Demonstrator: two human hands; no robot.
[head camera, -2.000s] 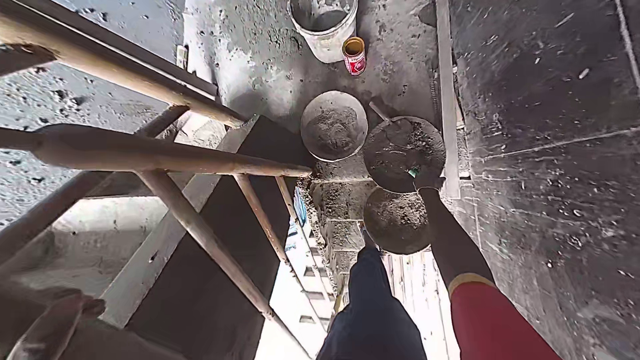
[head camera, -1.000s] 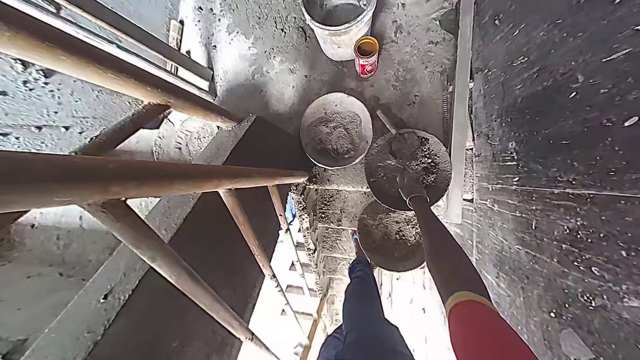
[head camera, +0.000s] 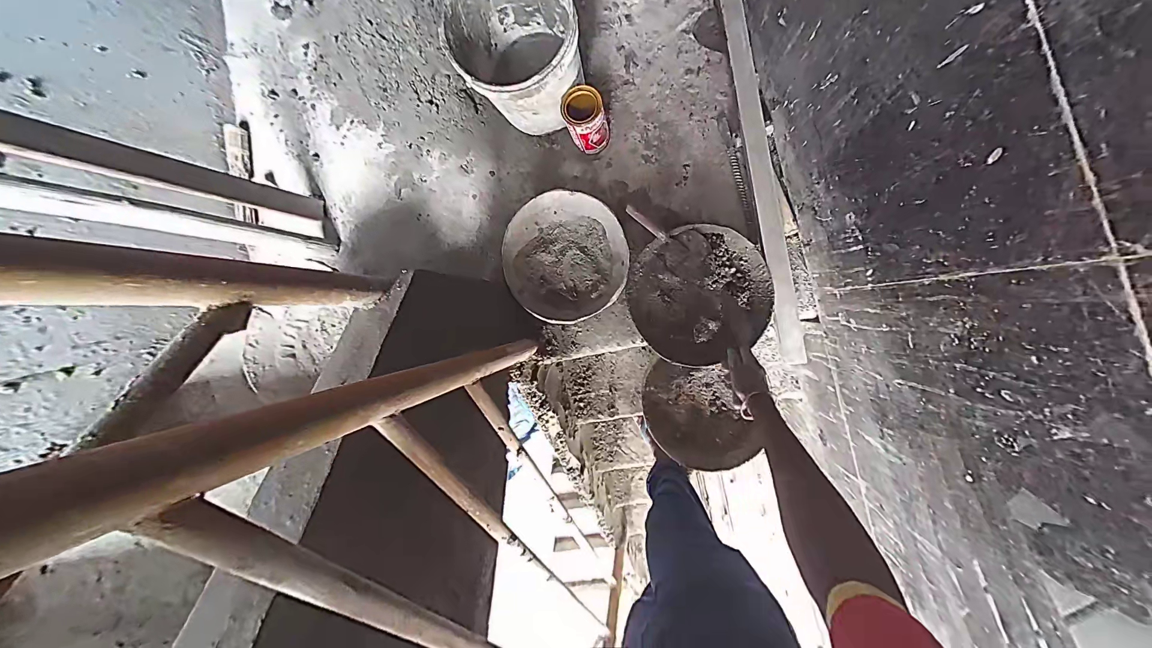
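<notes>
My right hand is at the lower right rim of a round pan of grey mortar; whether its fingers grip the rim or a tool is unclear. A tool handle sticks out over the upper left rim of that pan. Below it, partly hidden by the pan and my right arm, lies another round pan with mortar in it. To the left, a lighter round pan holds a heap of grey mix. My left hand is out of view.
A whitish plastic bucket stands beyond the pans, with a red tin can against it. Brown pipe railing crosses the left side above rough steps. A long straight bar lies beside the dark wall on the right.
My right hand has moved from over the mortar to the lower rim of the pan. A blurred hand at the lower left two seconds ago is out of view now.
</notes>
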